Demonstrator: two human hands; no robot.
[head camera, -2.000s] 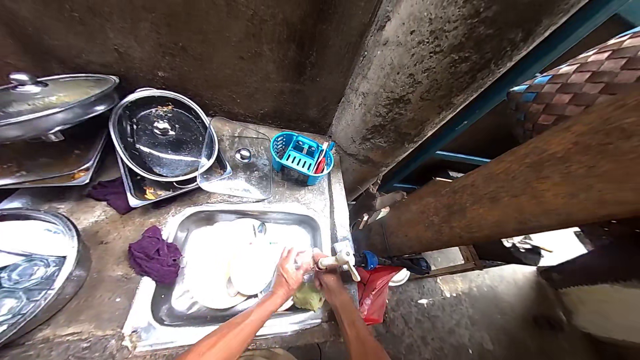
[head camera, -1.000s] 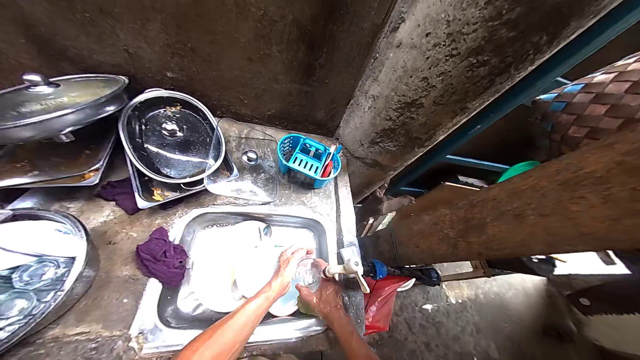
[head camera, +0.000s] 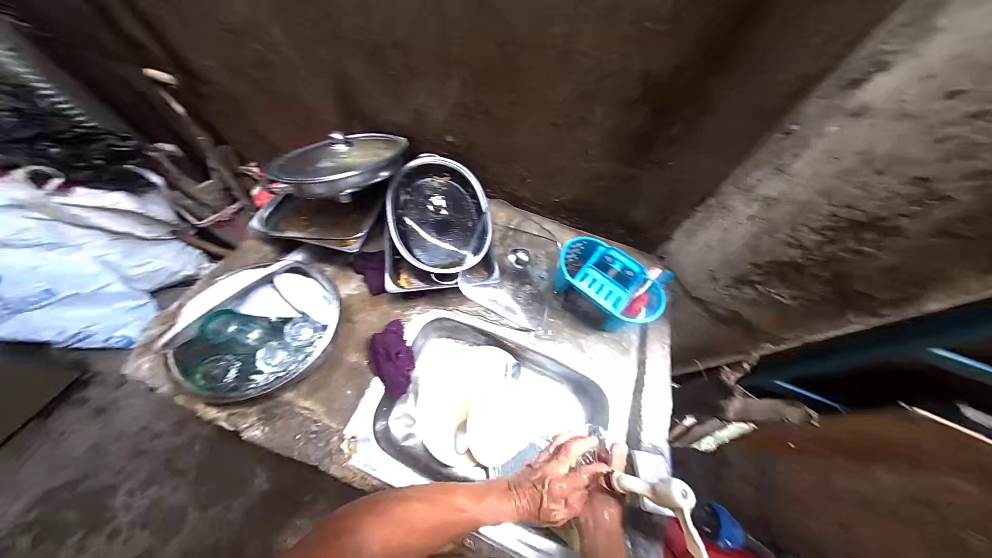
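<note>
Both of my hands are together at the right end of the steel sink, by the white faucet. My left hand curves round a wet clear glass, mostly hidden by the fingers. My right hand lies against it from the right, partly covered by the left hand and the faucet spout. White plates lie in the sink, washed out by glare. A purple cloth hangs over the sink's left rim.
Left on the counter stands an oval metal tub with glasses and plates. Behind are a lidded oval dish, stained trays, an oval glass lid, a clear lid and a blue plastic basket. White sacks are far left.
The view has swung left, bringing the white sacks and the whole tub into sight. Both hands stay beside the faucet around the glass, now closer together, with the left hand over it.
</note>
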